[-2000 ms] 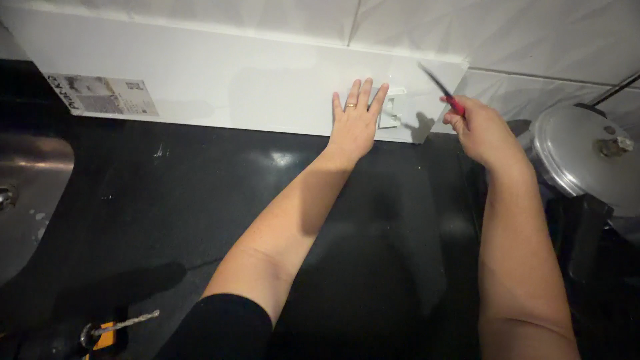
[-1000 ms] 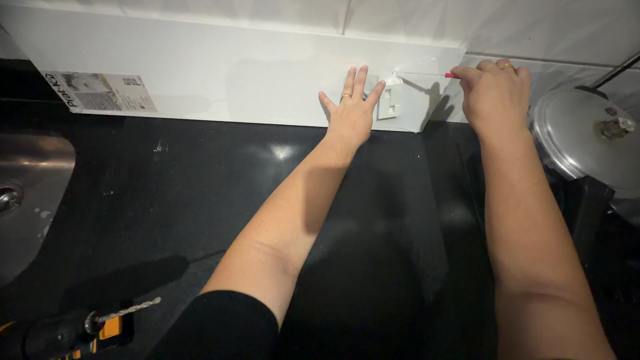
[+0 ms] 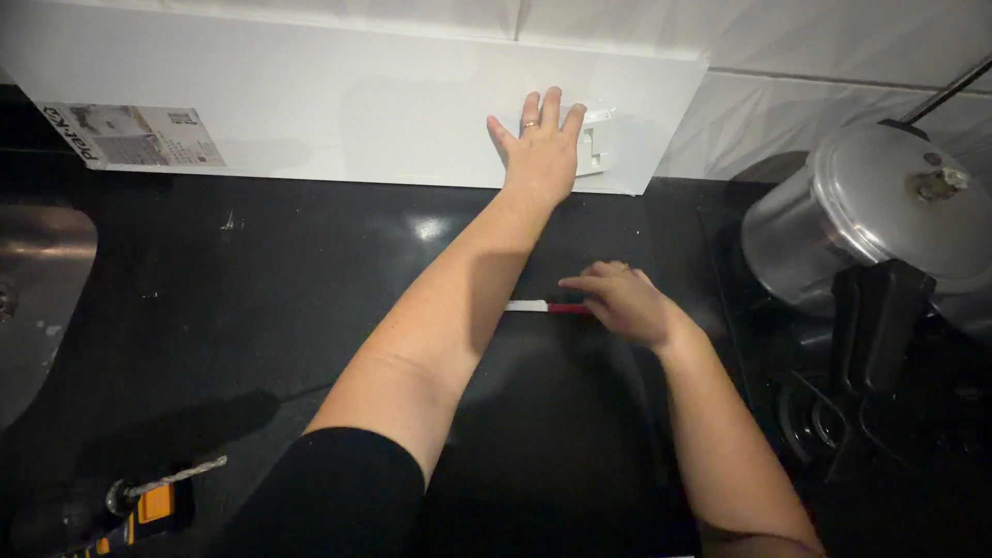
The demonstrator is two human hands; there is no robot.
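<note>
A long white panel in clear wrap leans against the tiled wall, with a printed label at its left end. My left hand lies spread on its right part, beside a small white plastic fitting under the wrap. On the black counter lies a knife with a red handle; my left forearm hides part of its blade. Just above the handle is my right hand, its index finger stretched out; whether it still touches the handle is unclear.
A metal pressure cooker with black handles stands on the stove at the right. A power drill with a long bit lies at the lower left. The steel sink borders the counter's left side.
My right hand has come down from the panel's right end to the counter, where the knife now lies. My left hand stays on the panel.
</note>
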